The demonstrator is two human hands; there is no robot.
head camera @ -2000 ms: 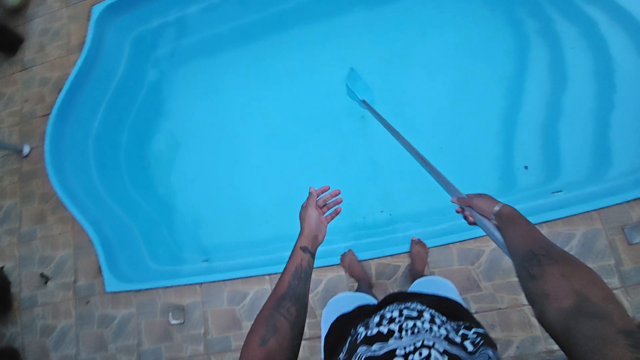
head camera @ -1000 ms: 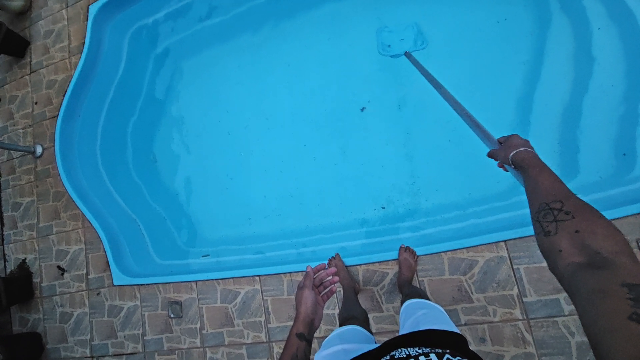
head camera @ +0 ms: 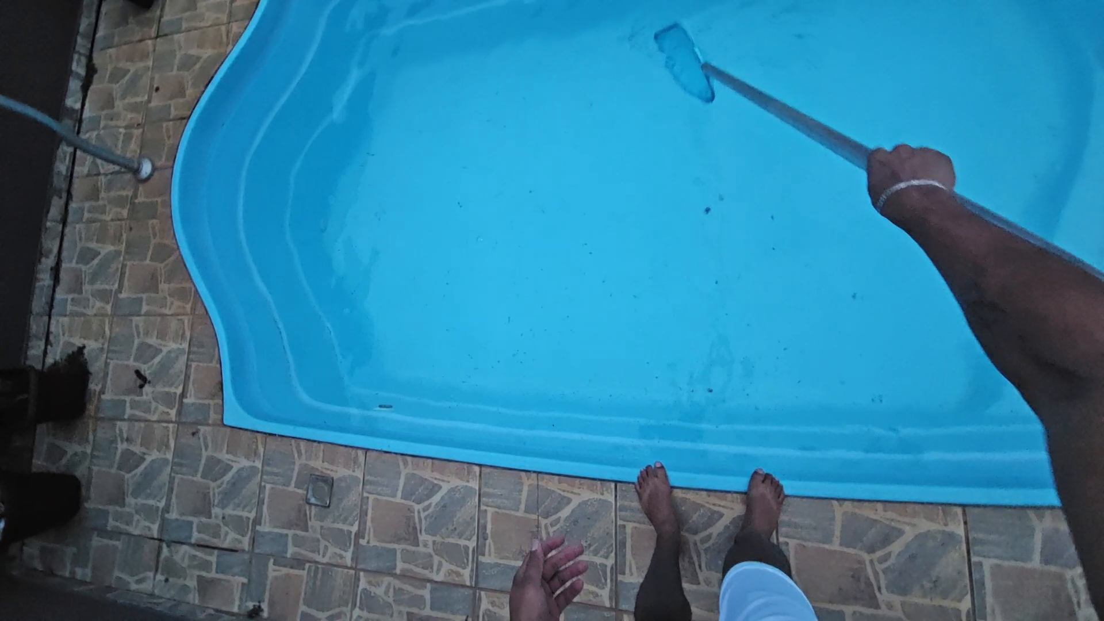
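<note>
My right hand [head camera: 911, 172], with a pale bracelet at the wrist, is closed around a long metal pole [head camera: 793, 117] at the upper right. At the pole's far end a pool skimmer net [head camera: 685, 62] lies tilted in the blue swimming pool [head camera: 552, 250]; how deep it sits I cannot tell. My left hand [head camera: 548, 580] is low in the view over the stone-patterned tiles, palm turned up, fingers apart and holding nothing. Small dark specks of debris are scattered in the pool.
My bare feet [head camera: 657, 500] stand at the pool's near edge. A small square drain cover [head camera: 319, 490] is set in the tiles [head camera: 414, 526]. A metal post with a round base [head camera: 143, 168] and dark pots [head camera: 60, 388] stand at the left.
The skimmer net has turned to a steeper tilt, and the pole slants more to the left. My left hand has gone from over the pool to low over the tiles.
</note>
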